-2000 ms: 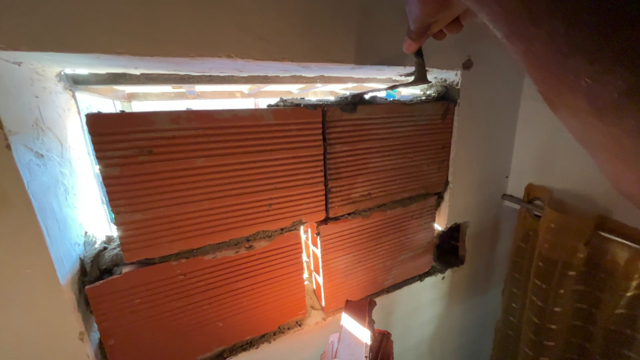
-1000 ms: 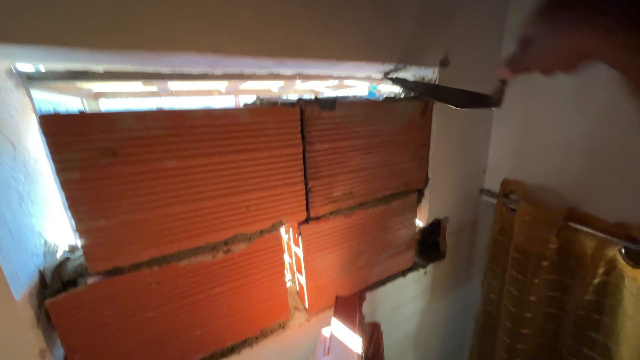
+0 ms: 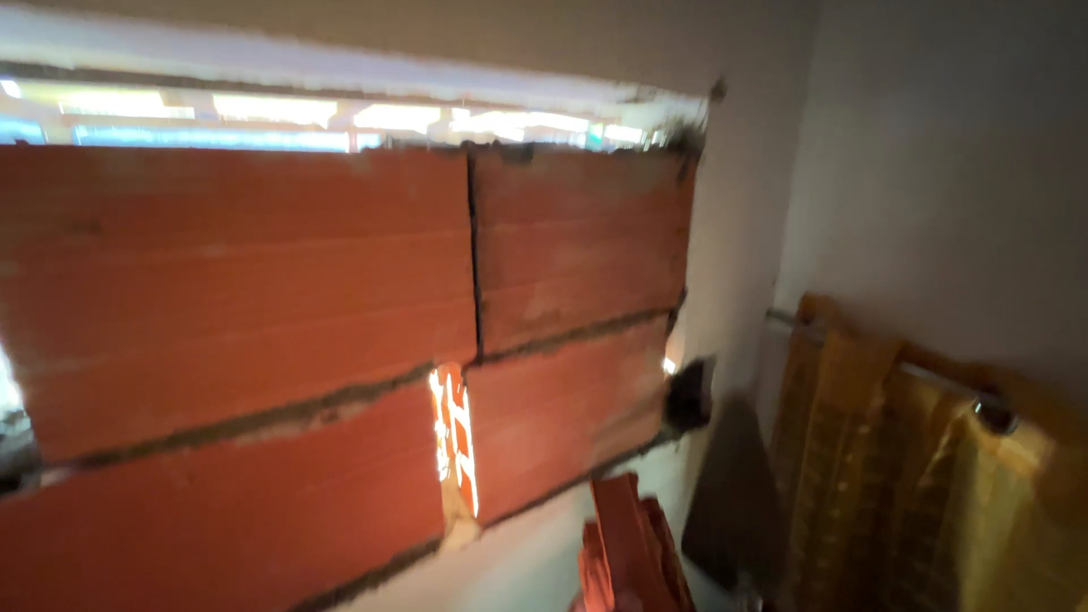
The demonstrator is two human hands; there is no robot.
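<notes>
Hollow red clay bricks [image 3: 246,272] fill much of a wall opening, with grey mortar [image 3: 280,416] in the joints. Along the top right edge of the upper right brick [image 3: 586,246] lies some mortar. A blurred trowel [image 3: 735,501] stands blade up at the lower right, near the wall; its handle end meets the bottom edge of the view. My right hand is not visible. Broken red brick pieces [image 3: 633,544] rise from the bottom edge, and what supports them is hidden. I cannot make out my left hand.
Light enters through a gap above the bricks and through a narrow upright gap [image 3: 455,433] between the lower ones. A dark hole [image 3: 688,395] breaks the wall at right. A yellow-brown curtain [image 3: 892,476] hangs from a metal rod [image 3: 782,317].
The trowel, held by my right hand at the top right gap two seconds ago, has moved away and down to the lower right. My right hand has left the view.
</notes>
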